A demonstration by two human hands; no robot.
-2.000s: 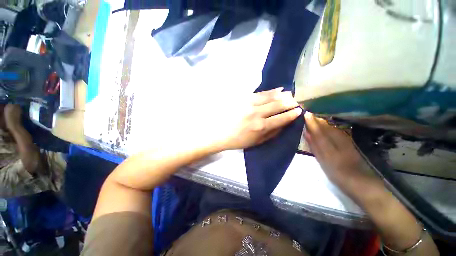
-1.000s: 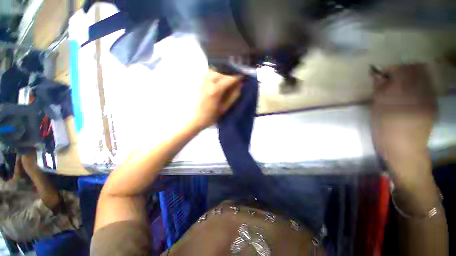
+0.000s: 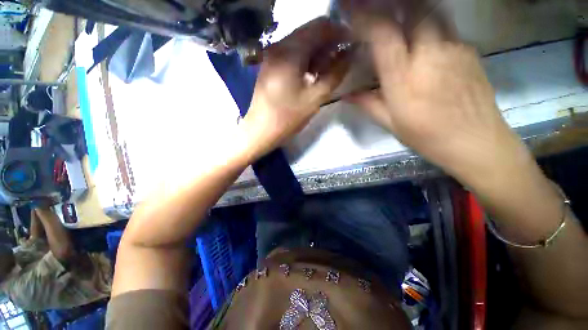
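Note:
The narrow navy band (image 3: 277, 175) runs from the white table down over its front edge towards my lap. My left hand (image 3: 290, 87) lies over the band with fingers curled beside the dark sewing machine head (image 3: 245, 29); whether it grips something is hidden. My right hand (image 3: 429, 84) is raised close to my left hand at the right, blurred, with its fingertips partly hidden. A navy and pale grey-blue piece (image 3: 134, 59) lies at the far left of the table.
The white table (image 3: 174, 135) has a metal-trimmed front edge. Below it are a blue plastic crate (image 3: 216, 258) and an upright red edge (image 3: 477, 258). At the left, a person (image 3: 55, 277) sits by another machine (image 3: 29, 174).
The view has shifted, and the machine head appears further left. My right hand has come from the far right to beside my left hand. The band still hangs over the edge.

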